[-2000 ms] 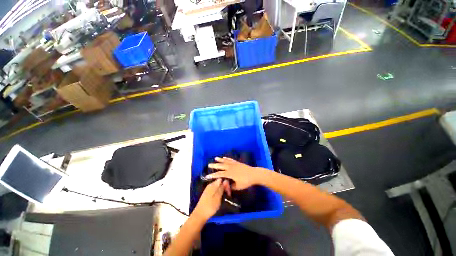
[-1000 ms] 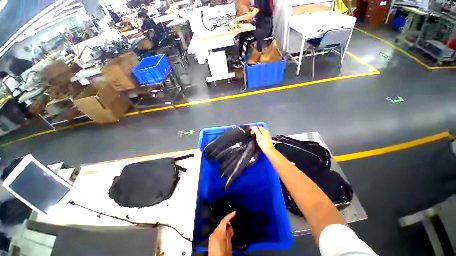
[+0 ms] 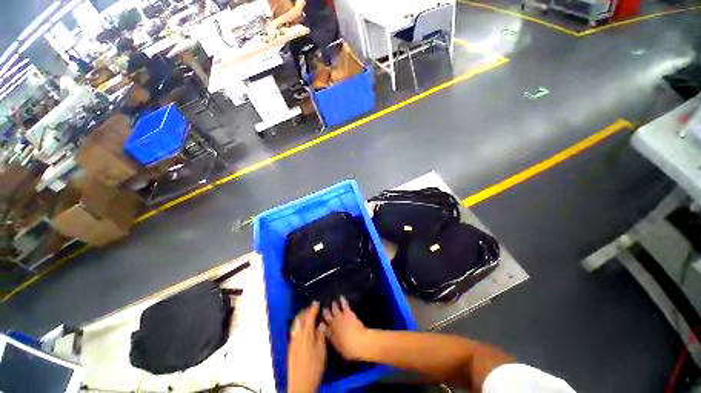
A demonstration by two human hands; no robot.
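Note:
A deep blue plastic crate (image 3: 269,230) stands in front of me. A rounded black bag piece (image 3: 327,249) with a small pale sticker and a pale edge line lies at its far end. More black fabric lies in the near part. My left hand (image 3: 307,345) and my right hand (image 3: 346,330) are side by side inside the crate, over the black fabric. The fingertips touch or nearly touch the fabric; I cannot tell whether they grip it.
Black bag pieces (image 3: 446,261) with pale edges lie on a side stand (image 3: 492,280) right of the crate. Left is a white table (image 3: 107,338) with a flat black bag (image 3: 181,326) and a white-framed screen (image 3: 31,372). A person (image 3: 311,23) is at a far machine.
The black piece lifted by my right hand now lies at the crate's far end. My right hand has come back beside my left. The view has turned to the right.

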